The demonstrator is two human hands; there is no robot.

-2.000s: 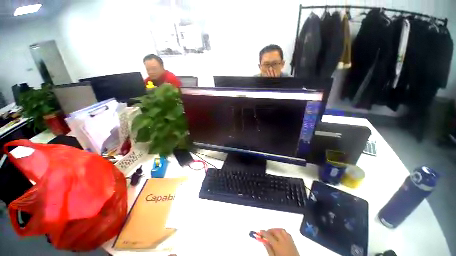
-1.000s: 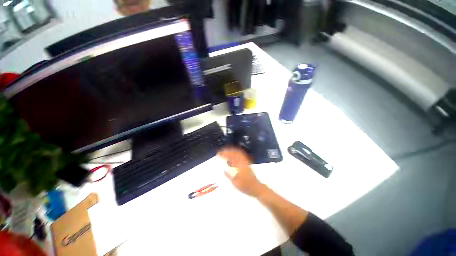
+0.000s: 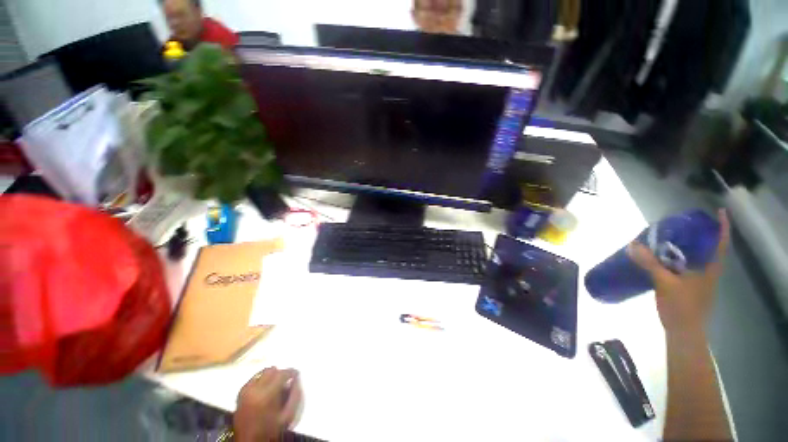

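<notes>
The blue vacuum flask (image 3: pixel 620 274) stands at the right of the desk, looking tilted through the lens. My right hand (image 3: pixel 683 280) is around its upper part, fingers and thumb on either side of the lid. My left hand (image 3: pixel 270 401) rests at the desk's front edge with fingers curled; whether it holds anything is unclear. The orange-handled thread snips (image 3: pixel 422 322) lie flat on the white paper (image 3: pixel 371 371), in front of the black keyboard (image 3: pixel 399 251).
The dark mouse pad (image 3: pixel 534 293) and black stapler (image 3: pixel 622 382) lie right of the paper. The monitor (image 3: pixel 380 129) stands behind the keyboard. The tan envelope (image 3: pixel 212 302), red bag (image 3: pixel 82 293) and plant (image 3: pixel 207 129) are left. A tape roll (image 3: pixel 558 226) is behind the pad. People sit opposite.
The snips were in my right hand two seconds ago and have lain on the desk since one second ago. My right hand has moved right onto the flask. My left hand has come into view.
</notes>
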